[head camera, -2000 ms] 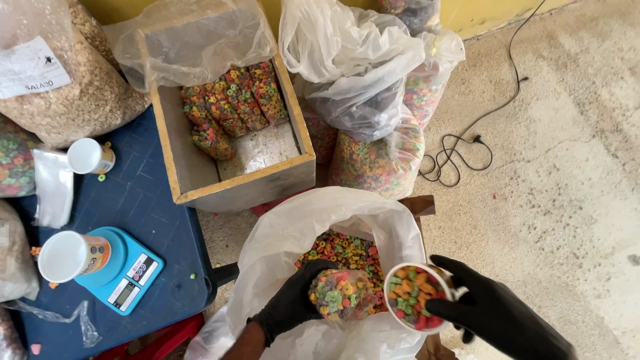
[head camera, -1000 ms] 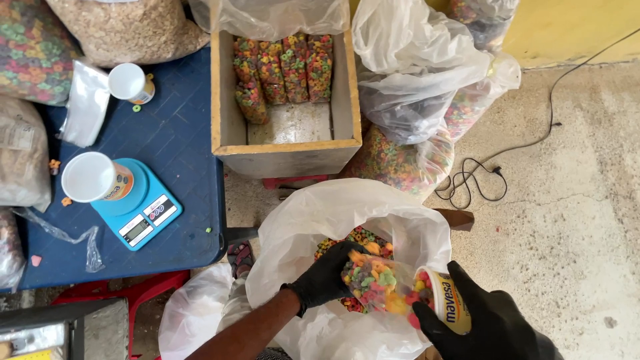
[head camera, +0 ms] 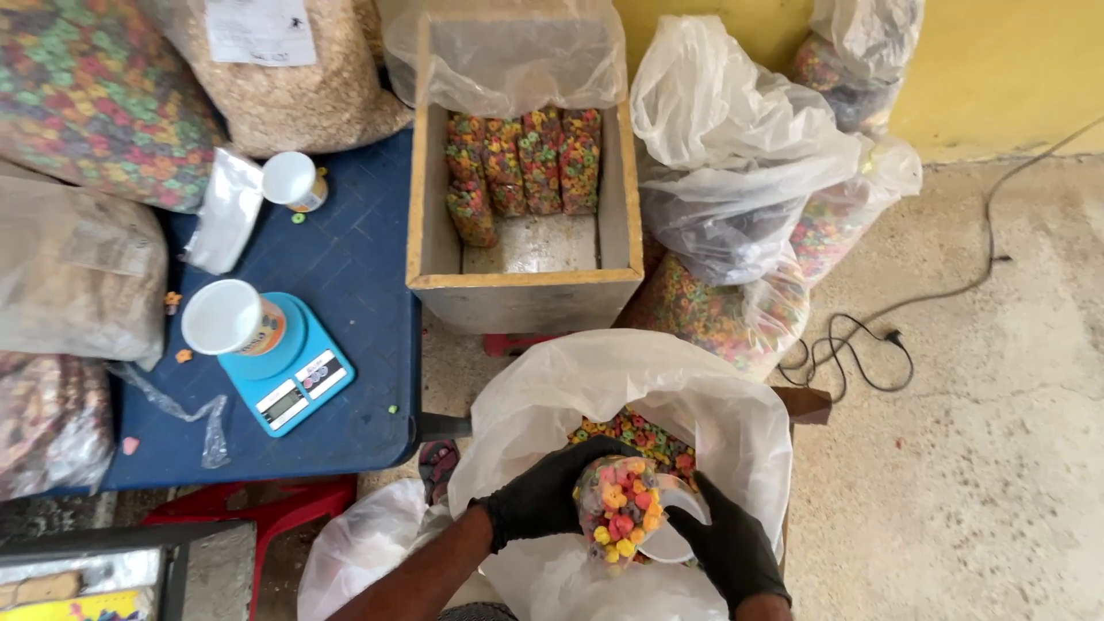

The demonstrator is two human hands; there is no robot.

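My left hand (head camera: 552, 492), in a black glove, grips a clear plastic bag of colourful cereal (head camera: 619, 509). Right beside that bag, my black-gloved right hand (head camera: 724, 535) holds a white plastic tub (head camera: 674, 517) tilted, its pale inside showing. Both hands are over a large open plastic sack (head camera: 535, 388) with loose cereal rings (head camera: 642, 435) inside. Behind the sack, several filled cereal bags (head camera: 542, 159) stand in a wooden-rimmed box (head camera: 526, 280). Another white tub (head camera: 222, 317) rests on a blue kitchen scale (head camera: 289, 379) to the left.
The blue table (head camera: 345, 448) carries large sacks of cereal (head camera: 95, 95) and flakes (head camera: 285, 103), a small white tub (head camera: 291, 179) and flat plastic bags (head camera: 226, 211). Knotted cereal sacks (head camera: 716, 302) stand behind the open one. A black cable (head camera: 914, 302) lies on the concrete floor at right.
The tub in my right hand was full of cereal, then tipped against the bag's mouth; now its inside looks empty. The bag in my left hand stands more upright. The view has shifted left.
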